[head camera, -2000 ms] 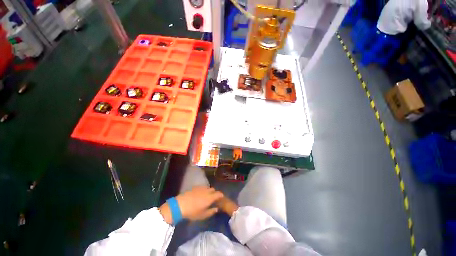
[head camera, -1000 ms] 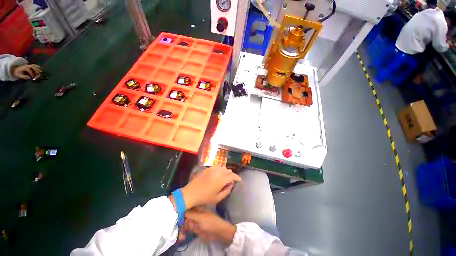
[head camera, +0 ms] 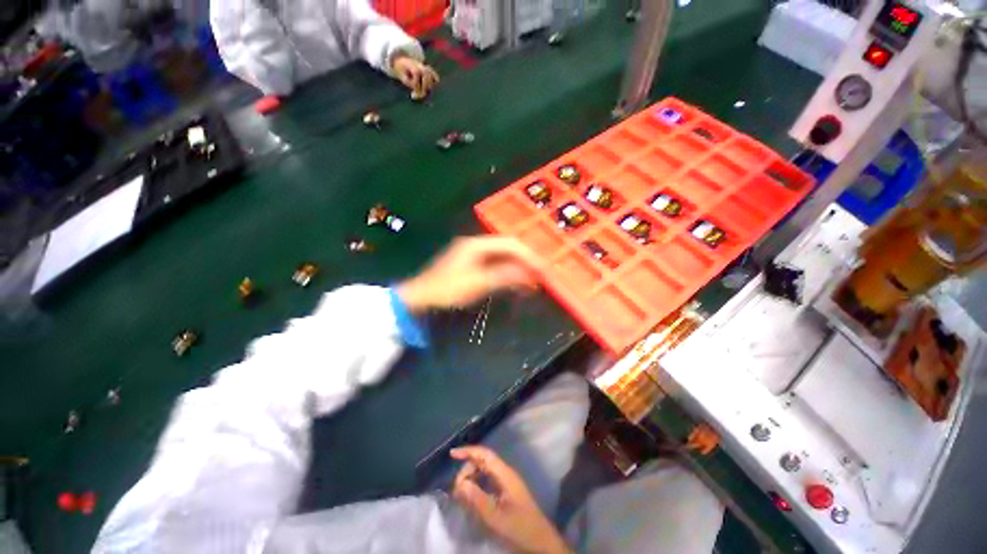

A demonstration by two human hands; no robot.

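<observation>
My left hand [head camera: 474,271], with a blue wrist band [head camera: 409,316], is over the green bench at the near left edge of the red-orange tray [head camera: 626,306]. It is blurred; its fingertips meet the tray's edge in the picture, and contact or grip cannot be told. The tray holds several small black units [head camera: 635,226] with gold and white patches. The tweezers [head camera: 479,321] lie below my left hand, partly hidden by it. My right hand [head camera: 503,498] is low over my lap, fingers apart, with nothing seen in it.
Small parts [head camera: 305,274] lie scattered on the green bench [head camera: 357,200]. A white press base [head camera: 747,373] with an orange-brown fixture block [head camera: 926,363] is at right, below a brass cylinder [head camera: 920,254]. A gold sheet [head camera: 647,363] lies between. Another person's hand [head camera: 415,76] is across the bench.
The view has swung left. My hands have parted: the left moved out from my lap to the tray's edge, the right stays low over my lap. The far person's sleeves show more.
</observation>
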